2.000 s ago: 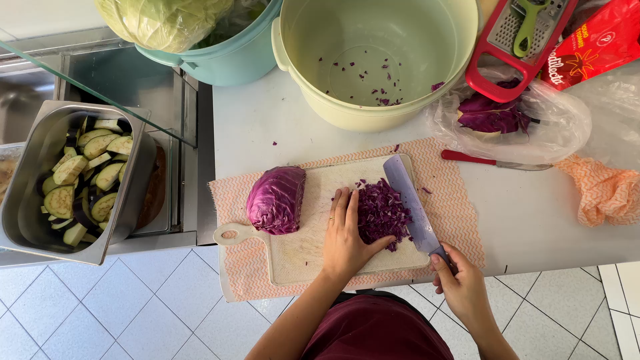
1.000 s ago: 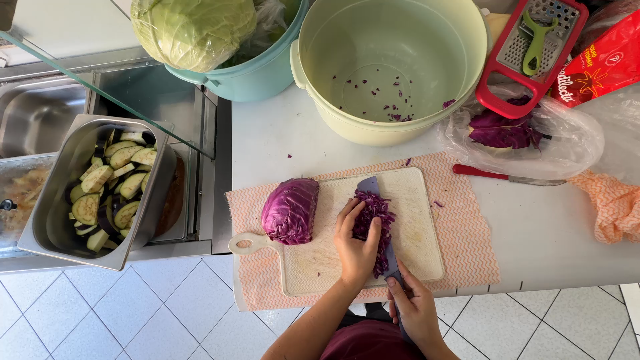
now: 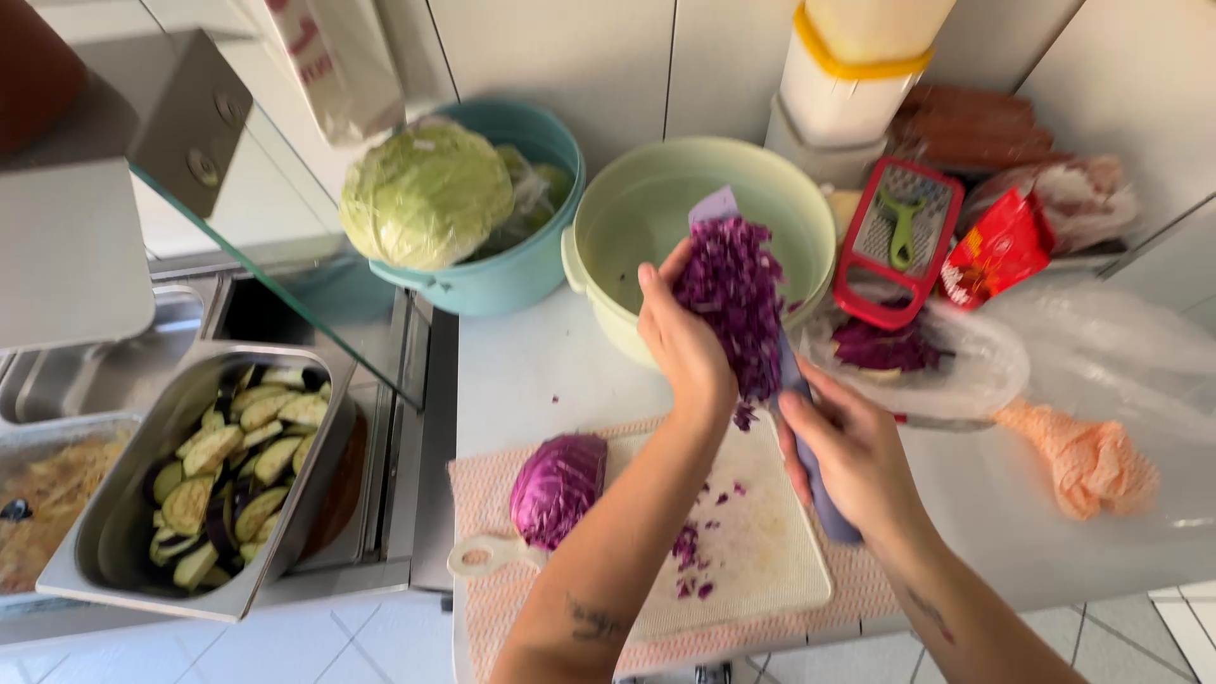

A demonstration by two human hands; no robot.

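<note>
Chopped red cabbage [image 3: 736, 294] lies heaped on the blade of a kitchen knife, raised at the near rim of a pale green tub [image 3: 617, 318]. My right hand [image 3: 845, 446] grips the purple knife handle [image 3: 819, 475]. Against the left side of the heap, my left hand [image 3: 686, 332] steadies the cabbage with its palm and fingers. Below, a white cutting board [image 3: 769, 541] holds scattered shreds, and a piece of red cabbage [image 3: 560, 489] rests on its left part, near the board's handle.
A teal tub [image 3: 475, 285] with a green cabbage [image 3: 427, 195] stands at the back left. Sliced eggplant fills a steel pan [image 3: 256, 589] beside a glass edge. At right are a red-framed grater [image 3: 893, 242], a red packet [image 3: 997, 249], cabbage in plastic and an orange cloth [image 3: 1083, 461].
Both hands have moved up from the cutting board to the pale green tub, with the knife and the chopped cabbage that lay on the board. The view has shifted toward the wall.
</note>
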